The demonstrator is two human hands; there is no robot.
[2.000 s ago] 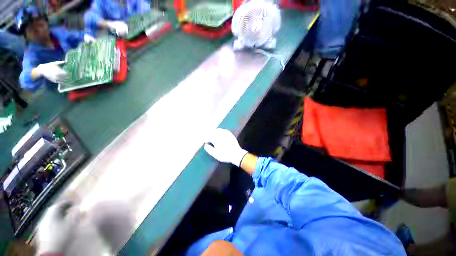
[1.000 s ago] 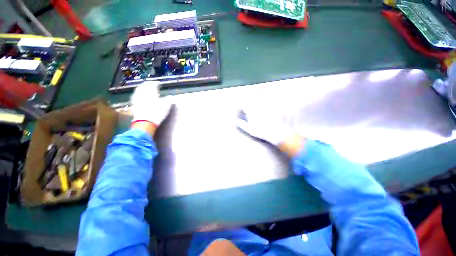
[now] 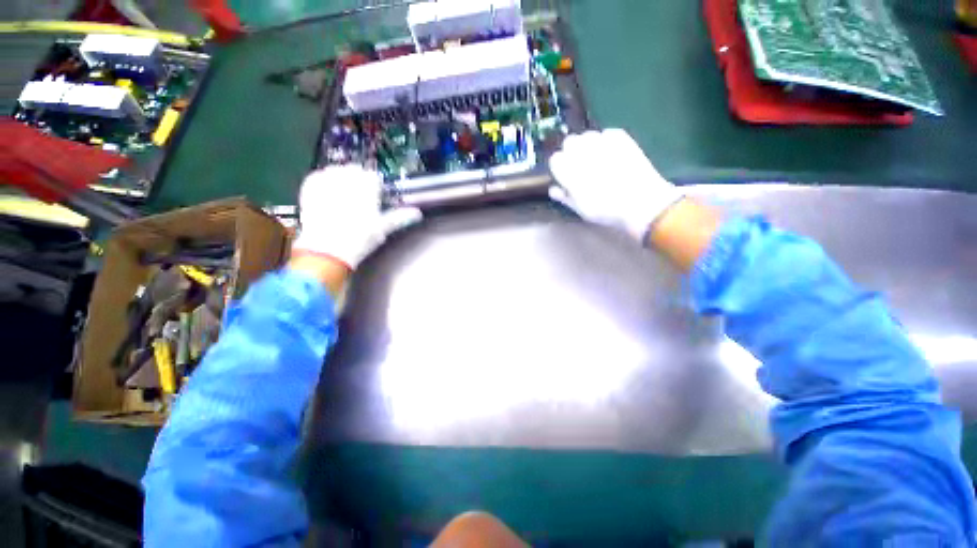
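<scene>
A populated circuit board point(image 3: 445, 139) in a black carrier point(image 3: 482, 193) lies on the green bench at the back edge of the shiny metal sheet point(image 3: 514, 332). Two silver-white heatsinks point(image 3: 439, 75) run across it. My left hand point(image 3: 345, 214), in a white glove, is on the carrier's near left corner, thumb along the front edge. My right hand point(image 3: 611, 180), also gloved, is on the near right corner. Both hands grip the carrier's edge; the fingertips are partly hidden.
An open cardboard box point(image 3: 252, 252) of dark and yellow pieces stands at the left. Another populated board point(image 3: 118, 96) lies behind it, beside red material point(image 3: 54, 161). A green board point(image 3: 841, 48) rests on a red support point(image 3: 750, 102) at the back right.
The view has swung left to face the bench squarely. Both hands have moved from over the metal sheet to the carrier's near corners and taken hold of it.
</scene>
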